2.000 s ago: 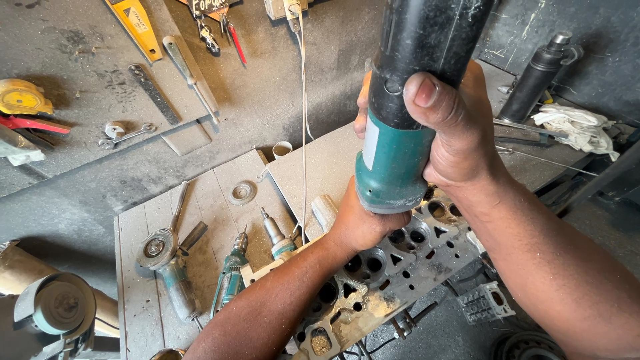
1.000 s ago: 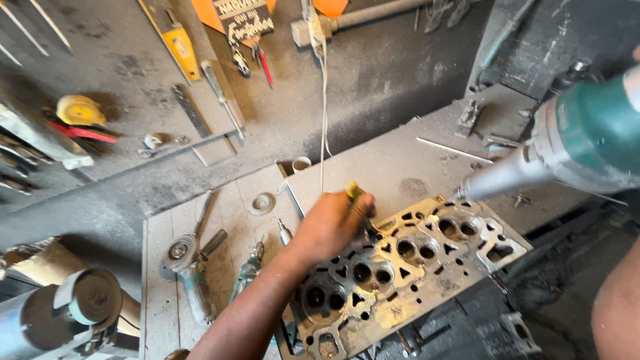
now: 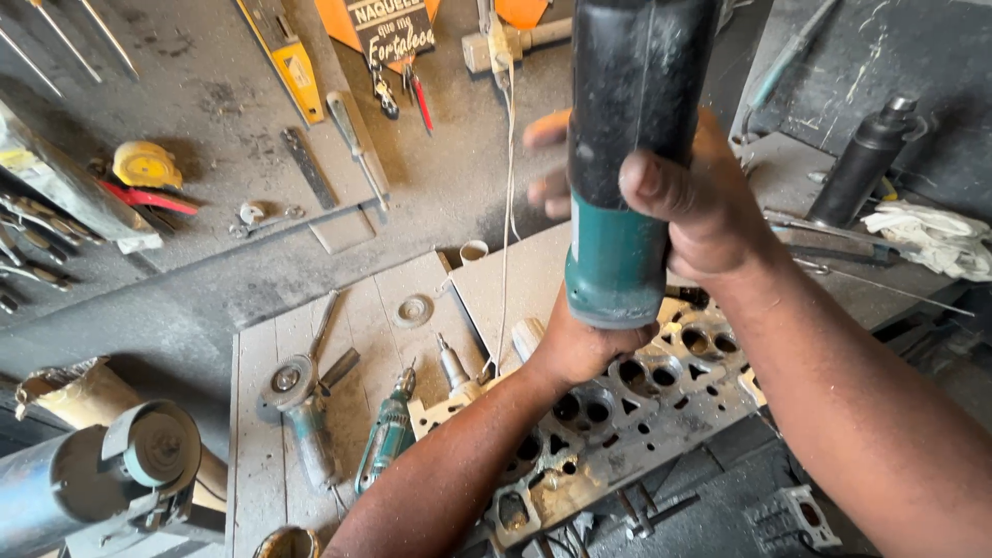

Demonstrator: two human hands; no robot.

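Observation:
A teal and black power tool (image 3: 620, 256), likely a die grinder, stands upright before me. My right hand (image 3: 697, 194) is wrapped around its body, thumb in front and fingers apart behind. My left hand (image 3: 593, 349) is closed just below the tool's lower end; the tool hides its fingers and whatever they grip. Beneath both hands lies a metal cylinder head (image 3: 558, 473) with round valve ports and yellowish patches, set diagonally at the bench's front edge. Part of it is hidden by my left forearm.
On the wooden bench (image 3: 256, 403) lie an angle grinder (image 3: 310, 442), a teal drill (image 3: 387, 434) and a round disc (image 3: 412, 311). A bench grinder (image 3: 159, 446) stands at left. White cords (image 3: 508, 194) hang behind the tool. A black bottle (image 3: 864, 167) and white gloves (image 3: 930, 232) are at right.
One second ago the tool lay tilted at the right with its metal nose over the cylinder head's right end; now it is upright in front of me, above my left hand.

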